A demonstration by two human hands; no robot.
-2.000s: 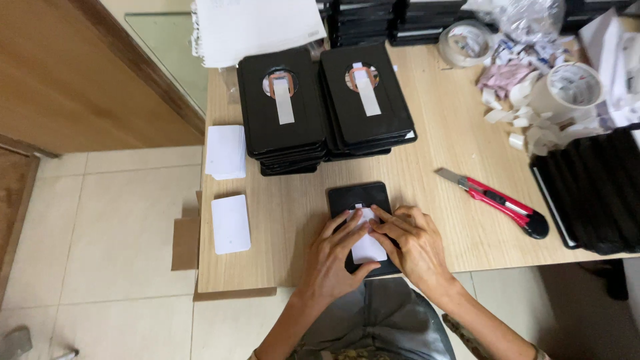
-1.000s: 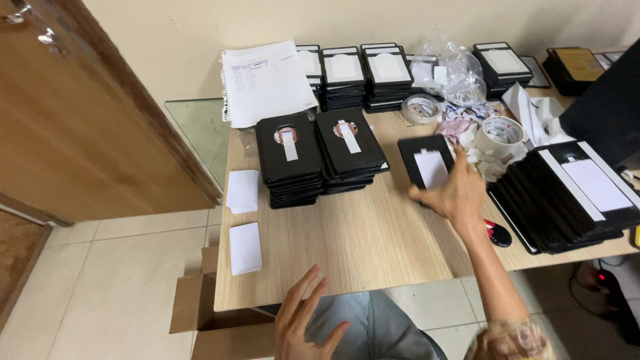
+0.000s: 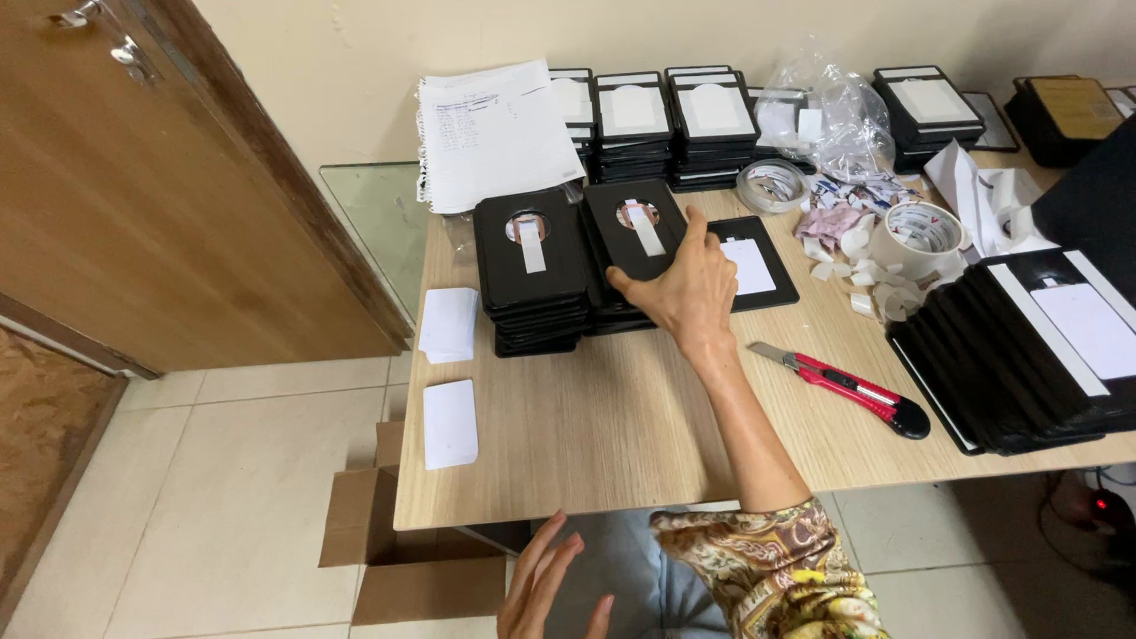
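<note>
My right hand (image 3: 688,280) reaches over the right one of two stacks of black frames, its thumb and fingers spread around the top frame (image 3: 632,232); whether it grips the frame is hard to tell. That frame has a round opening with a white strip below it. The left stack (image 3: 532,253) looks alike. Just right of my right hand, a black frame with a white card (image 3: 751,266) lies flat on the table. My left hand (image 3: 550,586) is below the table's front edge, fingers apart, holding nothing.
Two piles of white cards (image 3: 449,324) lie at the table's left. A red utility knife (image 3: 843,390) has its blade out. Tape rolls (image 3: 919,238), paper scraps and a plastic bag (image 3: 830,115) are behind. More black frames (image 3: 1003,355) stand at right. A cardboard box (image 3: 426,586) is below.
The black frame with the card was under both hands near the front edge and now lies behind the knife. My right hand has moved left from it to the right stack; my left hand has drawn back.
</note>
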